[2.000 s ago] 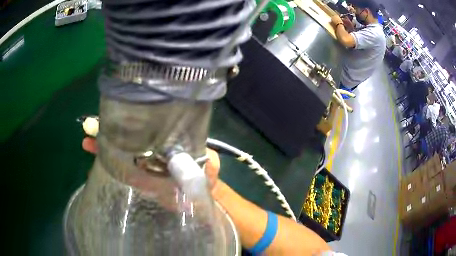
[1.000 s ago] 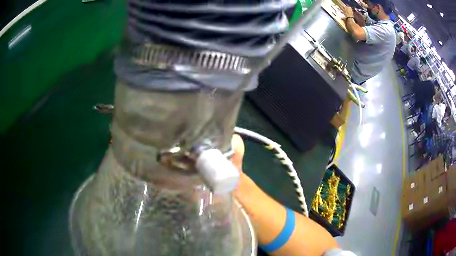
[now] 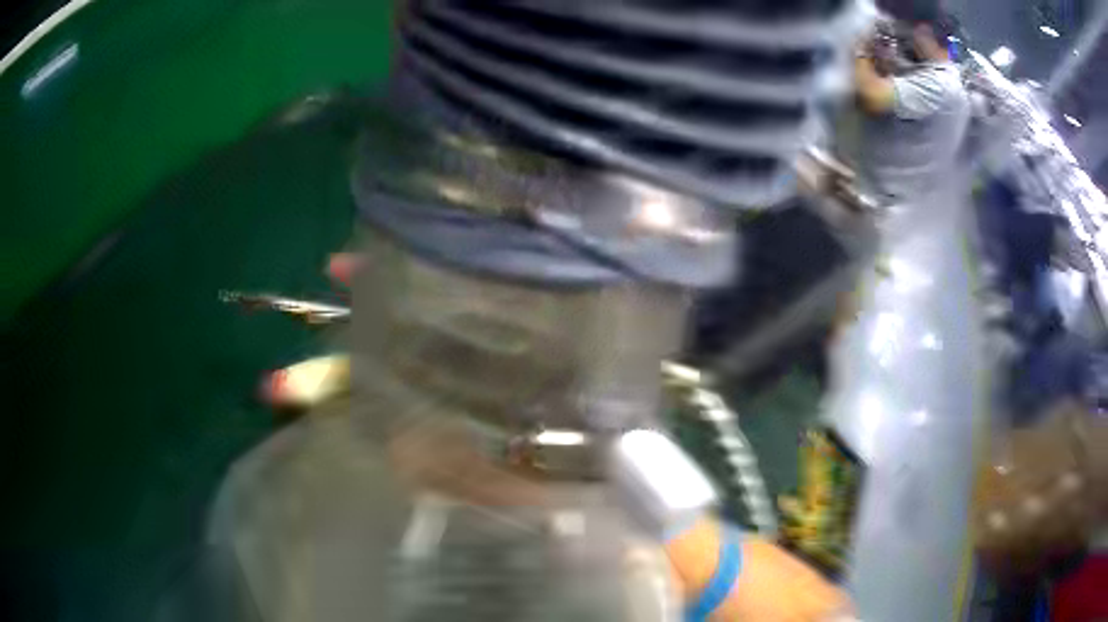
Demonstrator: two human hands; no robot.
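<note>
A large clear fume extractor hood (image 3: 510, 328) on a ribbed grey hose fills the centre and hides most of the work. My right forearm comes in from the lower right behind it, with a blue wristband. Fingertips of my right hand (image 3: 306, 382) show at the hood's left side; its palm and grip are hidden. The thin metal tip of the soldering iron (image 3: 292, 306) sticks out left between the fingertips. A black-and-white spiral-wrapped feed tube (image 3: 729, 444) curves behind the hood towards the hand. My left hand is not visible. The picture is blurred.
The dark green bench mat (image 3: 122, 401) lies on the left, beside the bright green conveyor belt (image 3: 170, 97). A black box (image 3: 790, 273) stands behind the hood. A crate of brass strips (image 3: 817, 498) is at the lower right. A person (image 3: 930, 122) works at the upper right.
The hood and surroundings have shifted in the view, the hood to the right. Fingertips and the iron's metal tip now show more at its left; more of my forearm is covered.
</note>
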